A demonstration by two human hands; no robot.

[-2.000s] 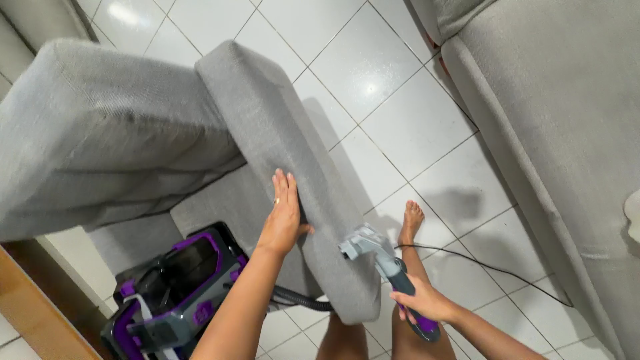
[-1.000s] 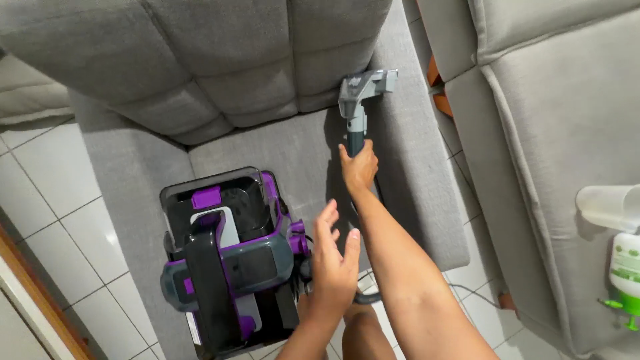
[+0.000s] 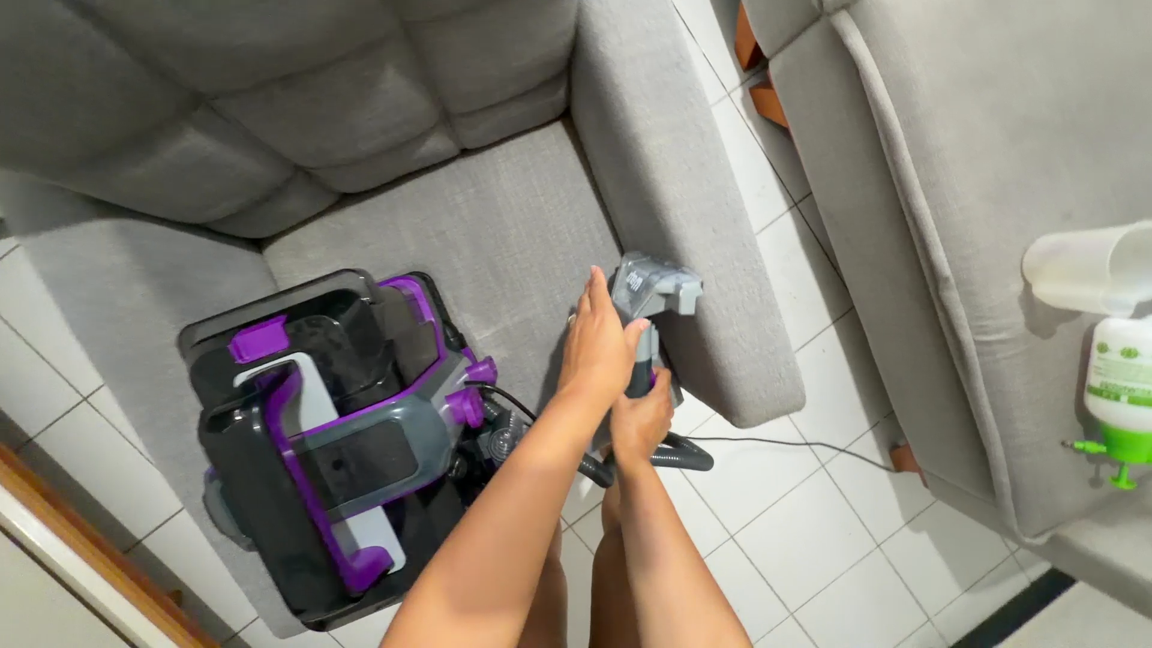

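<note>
My right hand [image 3: 642,417] grips the dark handle of an upholstery cleaner's hand nozzle [image 3: 648,288], whose clear and grey head is beside the inner face of the armchair's right arm [image 3: 684,180]. Just left of the nozzle, my left hand [image 3: 598,346] is raised with its fingers together, its thumb near the nozzle's neck; whether it touches is unclear. A black and purple portable upholstery cleaner [image 3: 360,459] stands on the grey fabric seat [image 3: 486,225], to the left of my forearms. Its ribbed hose [image 3: 679,454] runs beneath my right wrist.
A second grey sofa [image 3: 972,180] stands on the right, bearing a translucent plastic container [image 3: 1071,265] and a white and green pump sprayer bottle [image 3: 1120,387]. A thin black cable [image 3: 792,442] crosses the white tiled floor [image 3: 792,513]. Wooden trim [image 3: 81,549] runs along the lower left.
My right hand has brought the nozzle down from the upper part of the armrest toward the front of the seat. My left hand has moved up beside the nozzle.
</note>
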